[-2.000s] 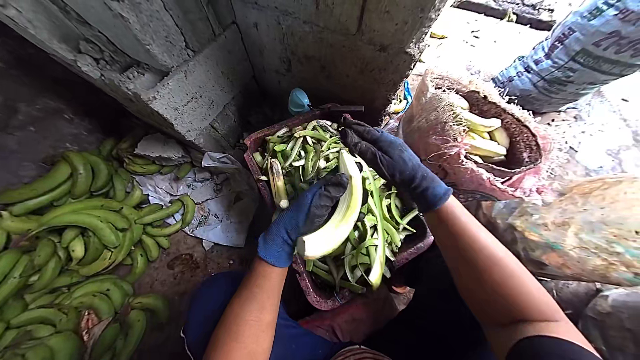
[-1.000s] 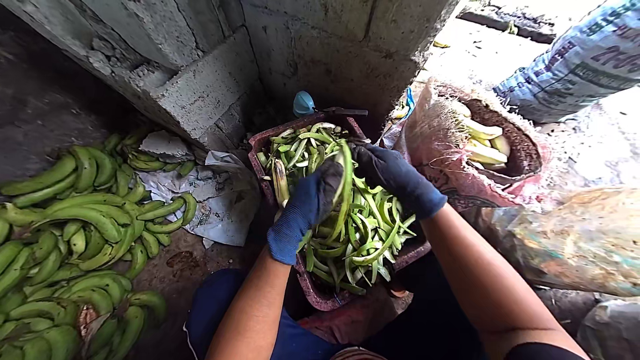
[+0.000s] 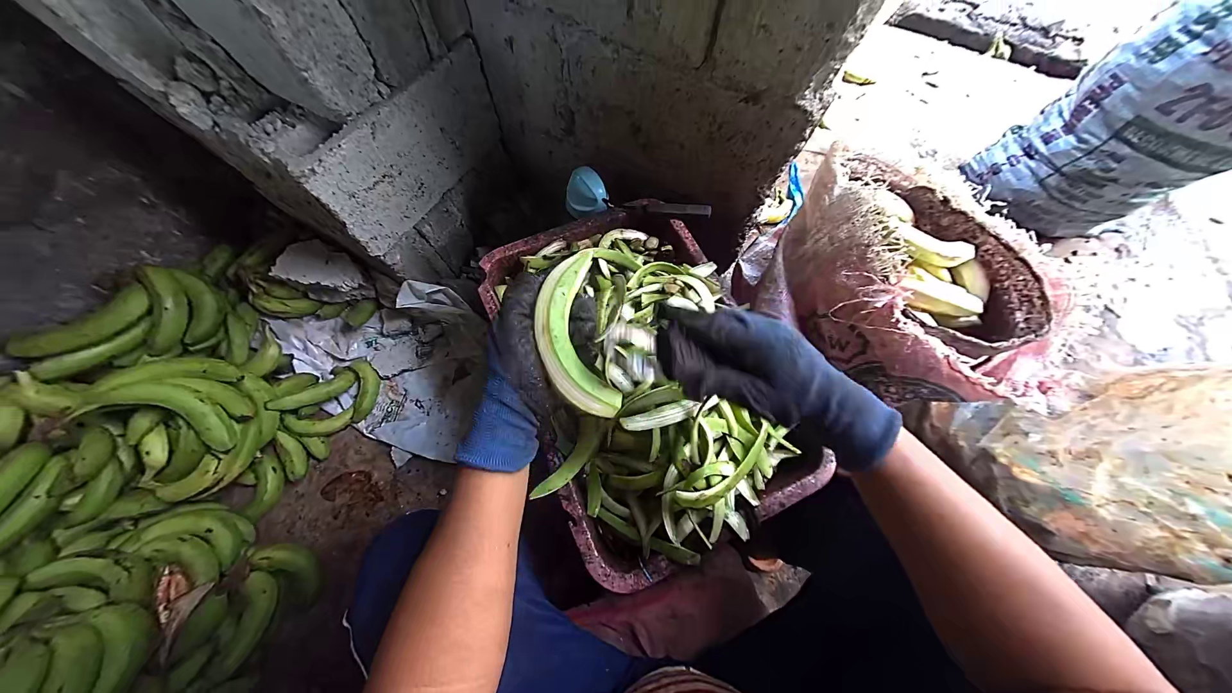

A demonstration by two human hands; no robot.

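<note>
My left hand [image 3: 525, 356], in a dark-palmed blue knit glove, grips a partly peeled green plantain [image 3: 568, 337] over the left side of a reddish plastic crate [image 3: 616, 568]. Pale flesh and green skin both show on the fruit. To its right is my right hand [image 3: 760, 366], gloved alike, with its fingers curled above the peels; motion blur at the fingertips hides whether it holds anything. Strips of green plantain peel [image 3: 712, 481] heap up in the crate.
Bunches of green plantains [image 3: 173, 414] lie on the floor at left, beside crumpled paper [image 3: 414, 385]. A concrete block wall [image 3: 635, 96] rises behind the crate. At right, an open woven sack [image 3: 866, 337] holds peeled plantains [image 3: 938, 274]; a printed sack [image 3: 1116, 135] stands beyond.
The hands have moved apart. The plantain is now at the left of the crate in my left hand, where before it was between both hands near the middle.
</note>
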